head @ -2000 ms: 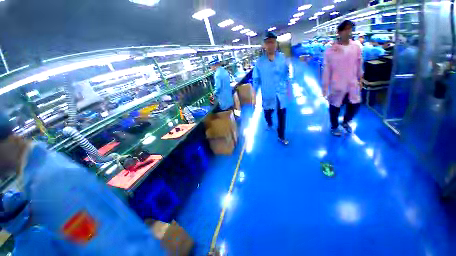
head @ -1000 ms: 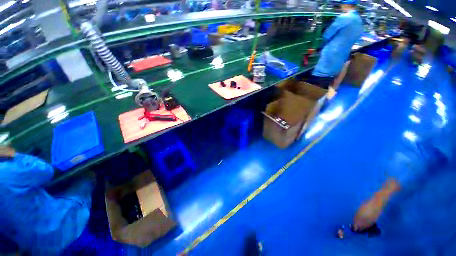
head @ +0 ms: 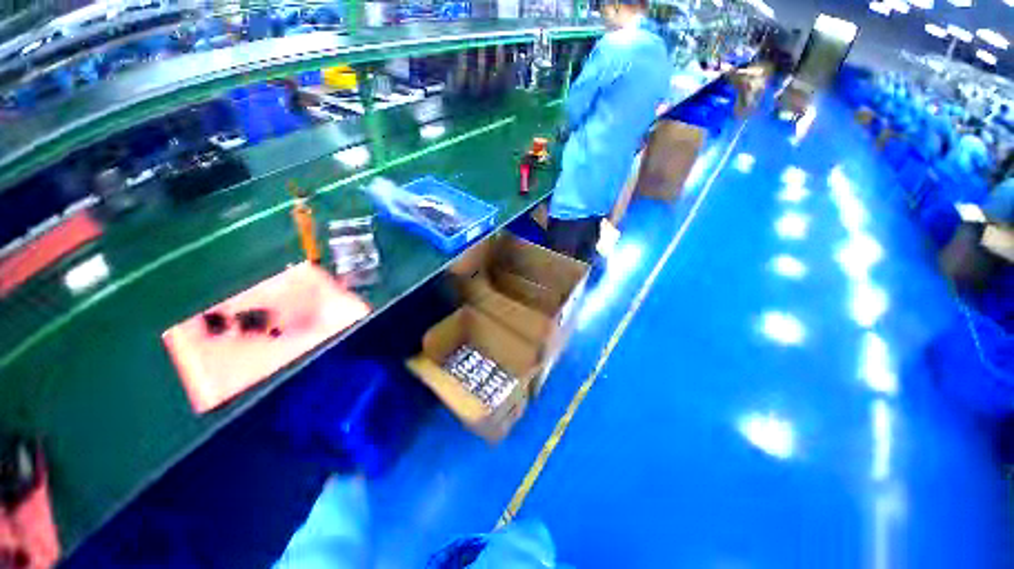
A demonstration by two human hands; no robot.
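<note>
Neither of my hands shows. Two pieces of light-blue cloth (head: 331, 525) reach in at the bottom edge, blurred, with no hand visible on them. On the green bench (head: 106, 383) at the left lies a pink mat (head: 228, 361) with small black parts (head: 254, 321) on it. Beside it are an upright orange item (head: 306, 228) and a grey block-like item (head: 354, 251). Behind them a blue bin (head: 473, 231) holds a clear bag and loose contents. A red item (head: 525, 175) lies farther along.
Open cartons (head: 532, 291) stand on the floor against the bench; the nearest holds rows of small pale items (head: 480, 376). A person in a blue smock (head: 609, 117) stands at the bench beyond. The glossy blue floor (head: 689, 445) has a yellow line (head: 578, 395). Seated workers line the right.
The view has moved forward along the bench. The near worker and empty blue bin have left view; the pink mat, cartons and standing person are closer. The hand seen at lower right is gone.
</note>
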